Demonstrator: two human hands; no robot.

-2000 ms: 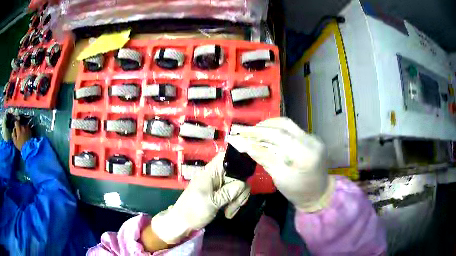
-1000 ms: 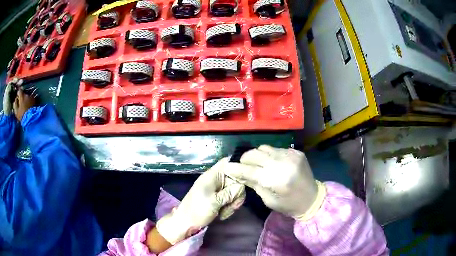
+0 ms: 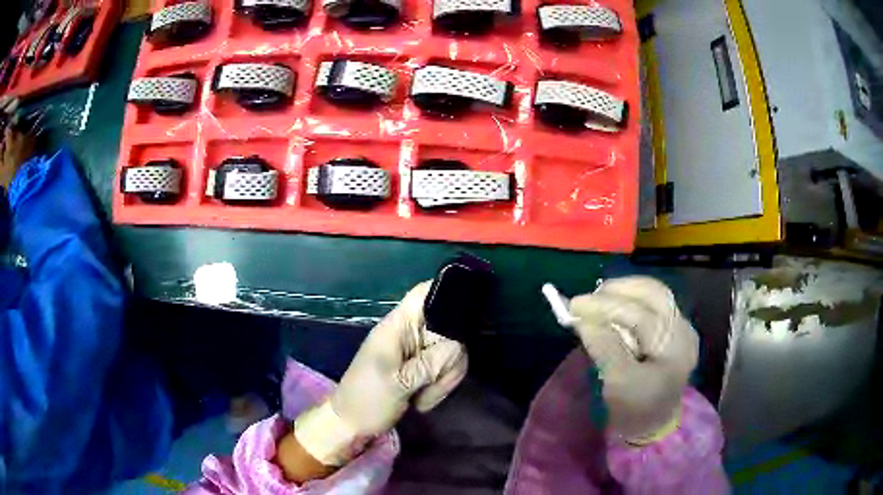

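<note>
My left hand (image 3: pixel 387 377), in a white glove, holds a black smartwatch (image 3: pixel 457 302) with its dark screen upward, just off the bench's front edge. Its strap is mostly hidden by the hand. My right hand (image 3: pixel 639 343), also gloved, is apart from the watch to the right and pinches a small white wipe (image 3: pixel 558 305). The red compartment tray (image 3: pixel 368 228) lies beyond the hands. Its pockets hold watches with perforated light straps, such as the nearest one (image 3: pixel 461 186). The front right pocket (image 3: pixel 571 191) is empty.
The tray rests on a green bench (image 3: pixel 281 261). A coworker's blue sleeve (image 3: pixel 68 319) is at the left, near another red tray (image 3: pixel 73 70) of watches. A white cabinet with a yellow edge (image 3: pixel 760 145) stands at the right.
My right hand has moved right, away from the watch, and the white wipe now shows in it. The watch screen is uncovered. The view has shifted, so the tray sits higher than two seconds ago.
</note>
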